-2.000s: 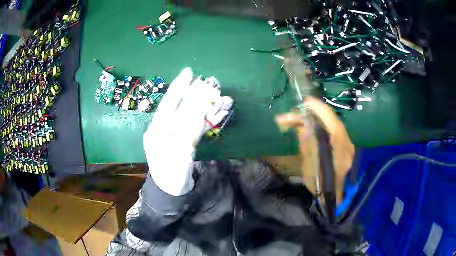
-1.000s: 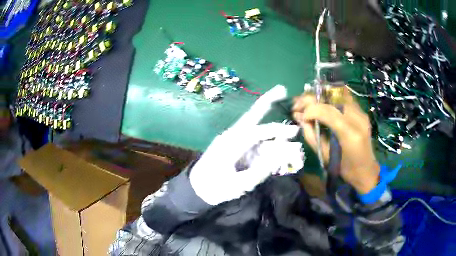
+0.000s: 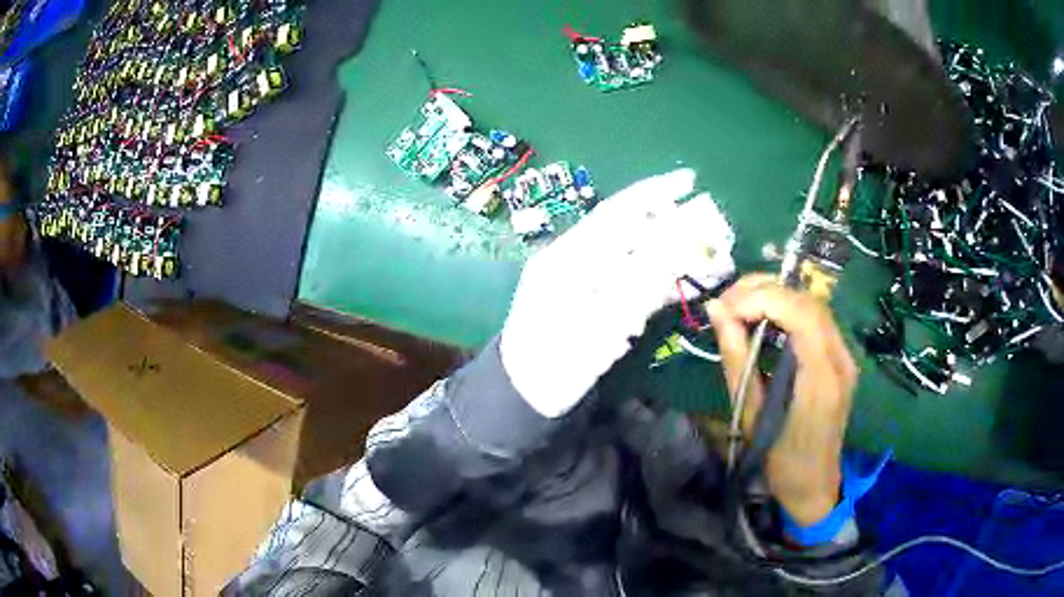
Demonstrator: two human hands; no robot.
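My left hand [image 3: 607, 274], in a white glove, is closed around a small circuit board. Part of the board shows past the fingers, with a red wire and a yellow block [image 3: 669, 349] below. My bare right hand [image 3: 799, 373], with a blue wristband [image 3: 842, 504], holds a soldering iron [image 3: 823, 239] whose tip points up and away. A thin pale tube runs beside the iron. My right fingertips are close to the board; whether they also hold a wire is hard to tell.
Loose circuit boards [image 3: 543, 196] lie on the green mat [image 3: 385, 262]. Rows of boards [image 3: 163, 128] fill the left. Tangled lead wires [image 3: 980, 222] lie right. A dark blurred hood [image 3: 817, 70] hangs at top right. An open cardboard box [image 3: 175, 402] stands lower left, blue bins [image 3: 957, 525] lower right.
The view has shifted, so the bench appears further left. My gloved fingers have closed around the board, from a more open pose. The iron has tilted to the right, and my right hand is lower.
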